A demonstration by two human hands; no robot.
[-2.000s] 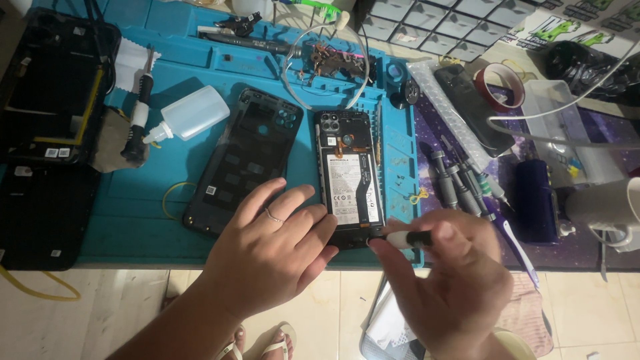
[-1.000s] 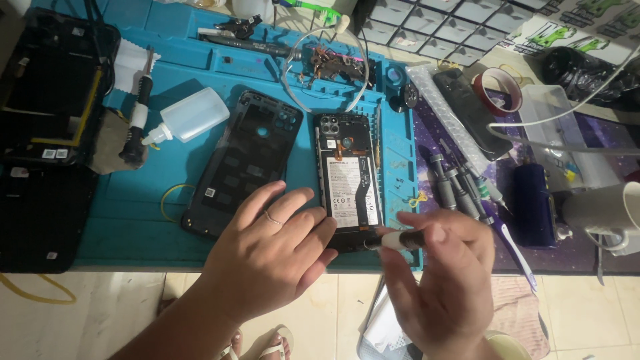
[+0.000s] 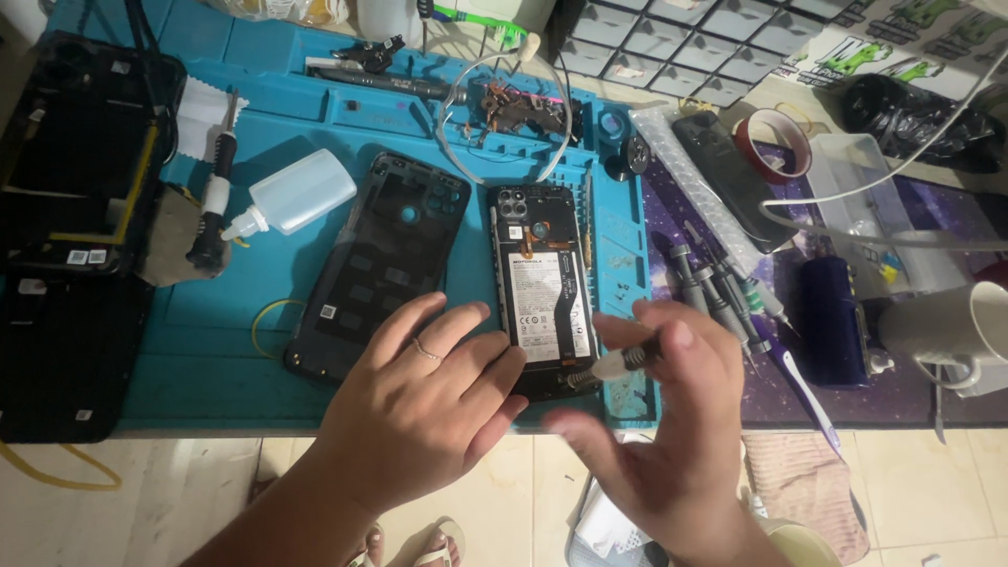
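An opened Motorola smartphone point(image 3: 543, 299) lies on the blue silicone repair mat point(image 3: 228, 315), its battery and flex cables exposed. My left hand point(image 3: 425, 394) is spread flat, fingertips on the phone's lower left edge, holding nothing in its grasp. A small screwdriver point(image 3: 610, 368) with a white and black handle slants over the phone's lower end; its tip is too blurred to tell. My right hand point(image 3: 669, 409) has the handle's end at its curled fingers, with the thumb apart from it. The detached back cover point(image 3: 386, 268) lies left of the phone, next to my left hand.
A squeeze bottle point(image 3: 303, 191) and another screwdriver point(image 3: 214, 197) lie at left, beside other phone parts point(image 3: 79, 181). A looped white cable point(image 3: 441, 130) crosses the mat's back. Several precision tools point(image 3: 713, 295), a tape roll point(image 3: 773, 147) and a mug point(image 3: 949, 331) stand or lie at right.
The right thumb has come away from the screwdriver, and the fingers have spread. The screwdriver leans over the phone's lower end. My left hand stays in place.
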